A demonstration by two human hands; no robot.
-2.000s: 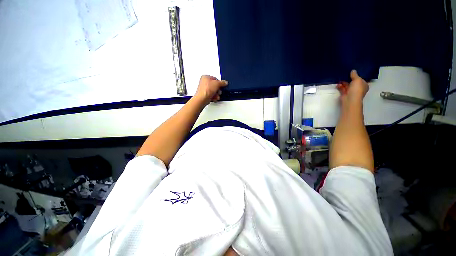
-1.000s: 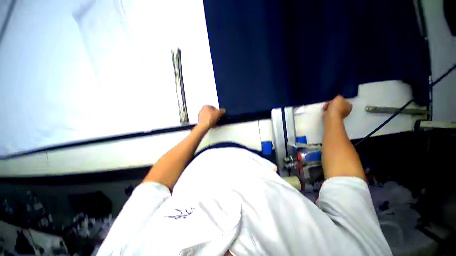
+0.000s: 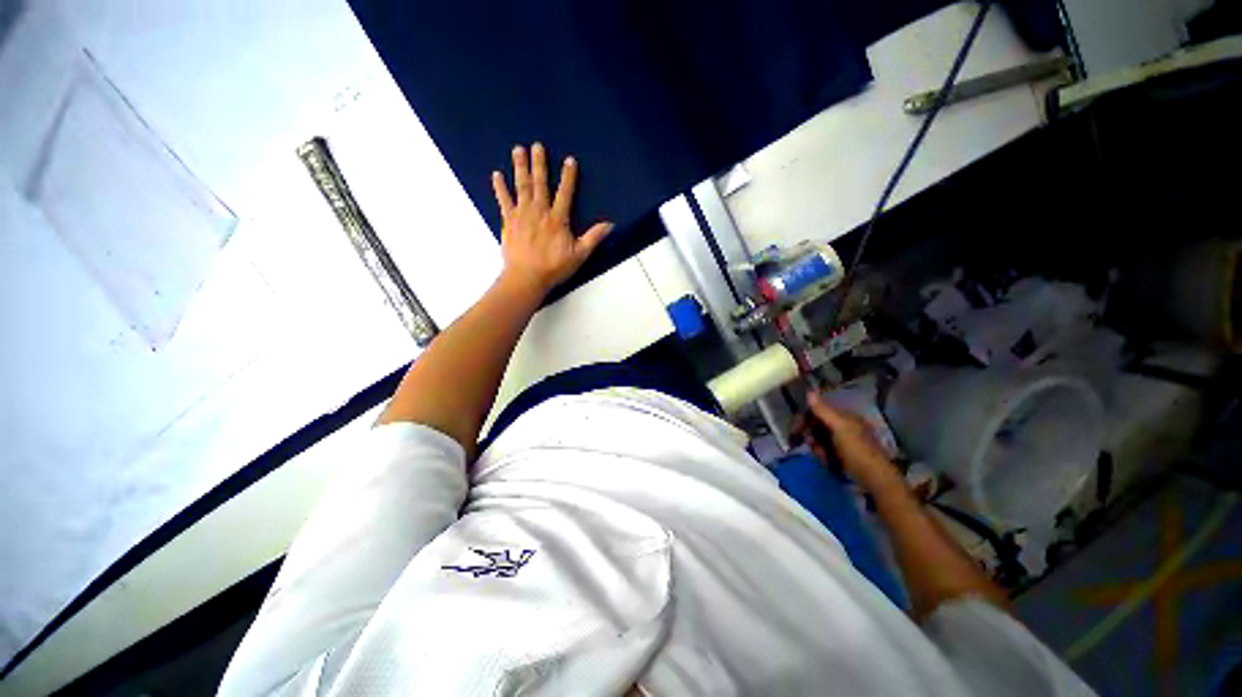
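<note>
The navy fabric ply (image 3: 640, 95) lies flat on the table at the top middle. My left hand (image 3: 541, 234) rests palm down on its near left corner, fingers spread, holding nothing. My right hand (image 3: 847, 443) is low, beyond the table's near edge, fingers curled just below the end cutter (image 3: 801, 277); whether it grips a part of the cutter is unclear. The cutter's cream handle (image 3: 756, 377) sticks out beside it. The cutter sits at the near end of the pale rail (image 3: 706, 245), which runs under the fabric. A blue block (image 3: 687, 317) is beside the rail.
The mottled metal bar (image 3: 365, 242) lies on the white marker paper (image 3: 259, 300) at left. A black cord (image 3: 915, 150) crosses the table edge near a fixed metal rod (image 3: 988, 85). A translucent round container (image 3: 1042, 443) and scraps are below at right.
My right hand has let go of the fabric edge and moved down beside the cutter. My left hand has opened flat on the fabric corner. The view has turned, tilting the table edge.
</note>
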